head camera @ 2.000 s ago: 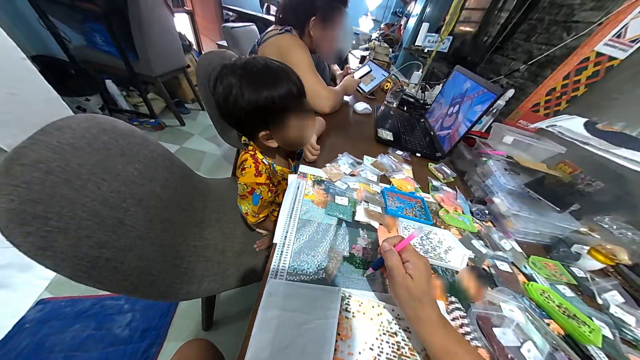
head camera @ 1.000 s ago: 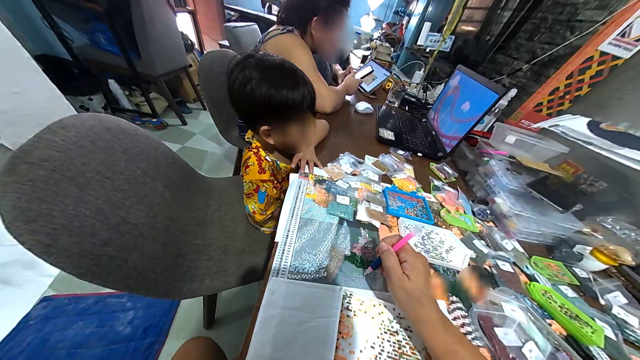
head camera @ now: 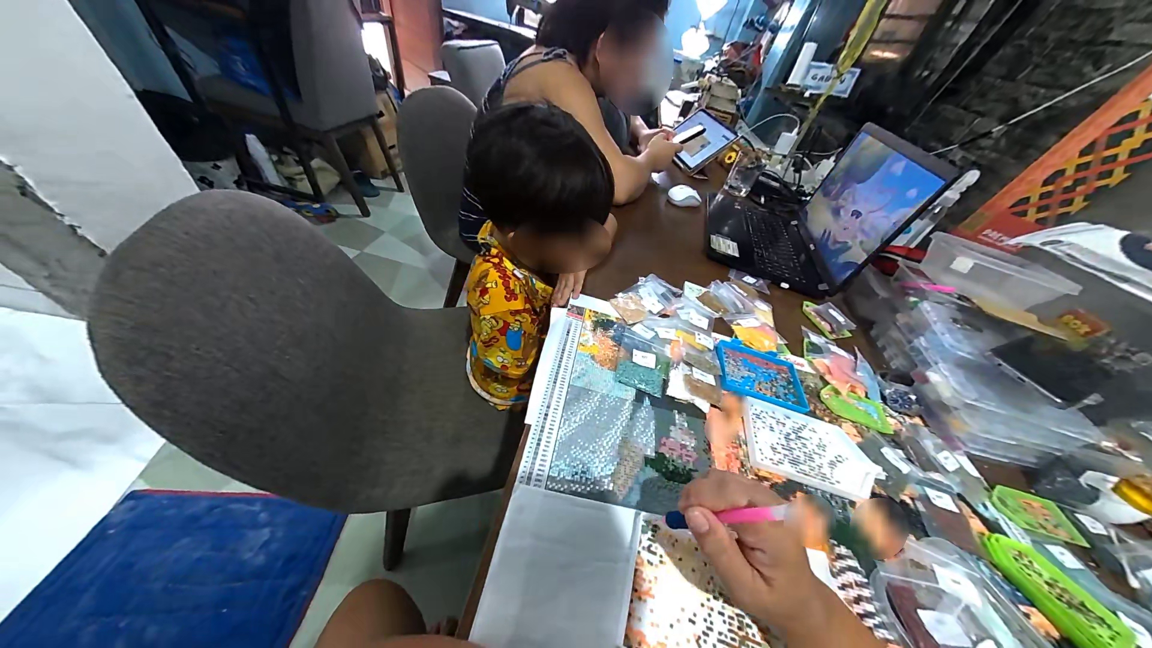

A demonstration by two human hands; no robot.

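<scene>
My right hand [head camera: 751,544] grips a pink diamond-painting pen [head camera: 751,515] with a dark blue end, held over the lower part of a diamond-painting canvas [head camera: 598,432]. Just beyond the hand, a white tray [head camera: 805,448] holds dark beads. A blue tray [head camera: 763,373] with beads lies farther back, beside small labelled bead bags [head camera: 643,364] resting on the canvas. Whitish cover paper [head camera: 562,562] lies over the near left part, next to an uncovered section with printed or beaded dots [head camera: 693,589]. My left hand cannot be seen.
A child [head camera: 540,225] leans at the table's left edge by a grey chair [head camera: 261,351]. Beyond, a person [head camera: 576,108] holds a phone near a tablet [head camera: 706,139]. An open laptop [head camera: 828,216], a mouse [head camera: 684,195], clear plastic boxes [head camera: 981,360] and green trays [head camera: 1057,585] stand around the work.
My right hand with the pen has moved slightly toward me, down the canvas. The child's head has bent lower over the table edge. The laptop's picture has changed.
</scene>
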